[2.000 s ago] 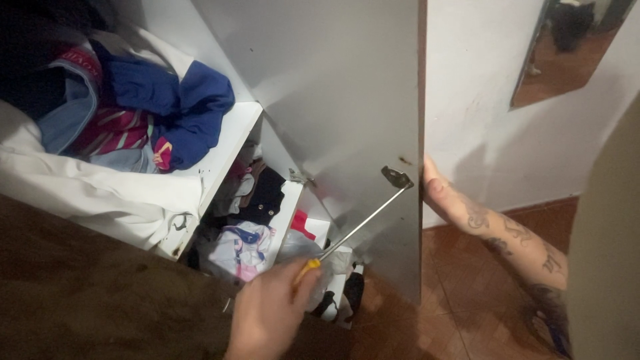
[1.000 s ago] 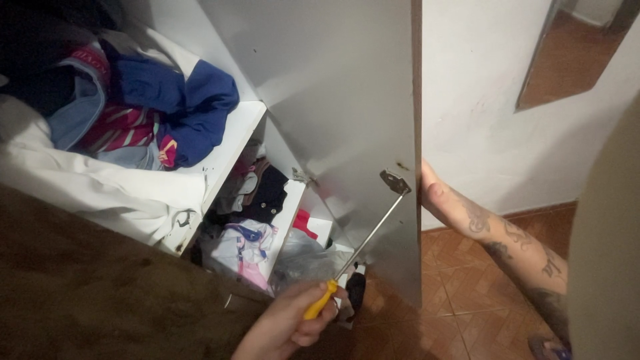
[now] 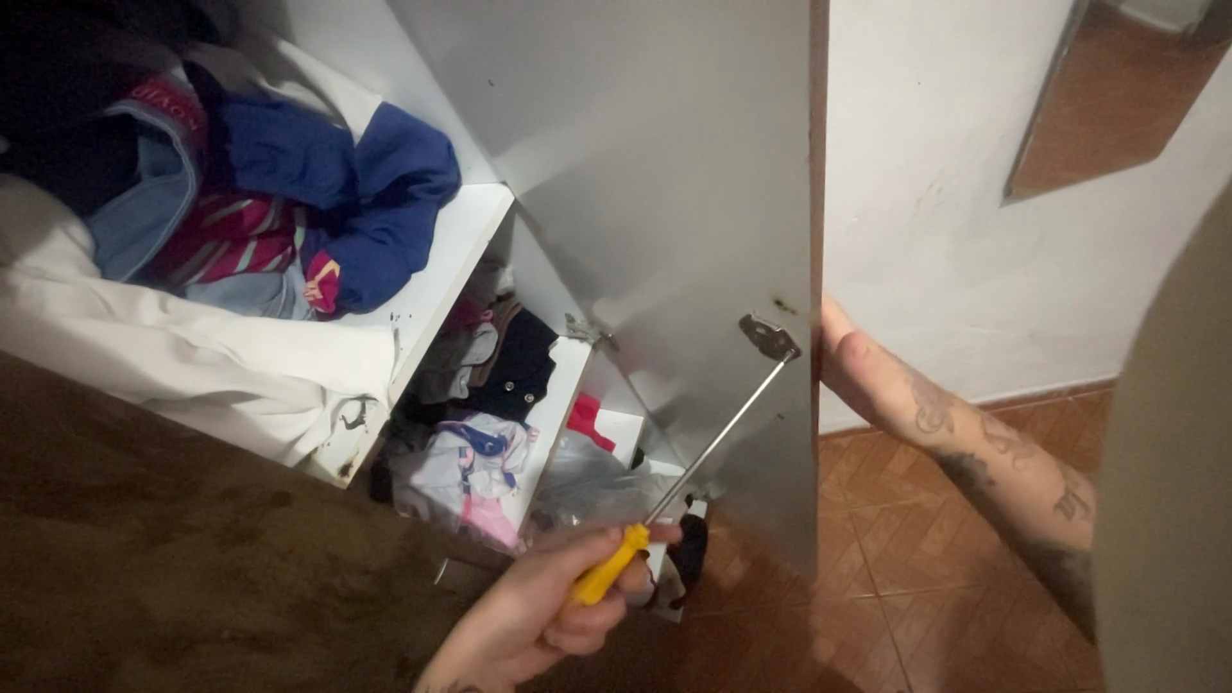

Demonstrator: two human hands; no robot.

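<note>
My left hand, at the bottom centre, is closed around the yellow handle of a screwdriver. Its long metal shaft slants up to the right, and the tip meets the lower right end of a metal hinge plate on the grey inner face of a cabinet door. Beyond the door's right edge, my right hand rests against the door, thumb visible and fingers hidden behind it. A small hole with worn edges shows just above the plate.
Left of the door, white shelves hold blue, red and white clothes. Another hinge is on the cabinet side. Plastic bags and more clothing lie lower down. A mirror hangs on the white wall; the floor is brown tile.
My left hand has shifted slightly down and right from two seconds ago, and more of the yellow handle shows. The screwdriver tip remains at the hinge plate. My right hand stays at the door edge.
</note>
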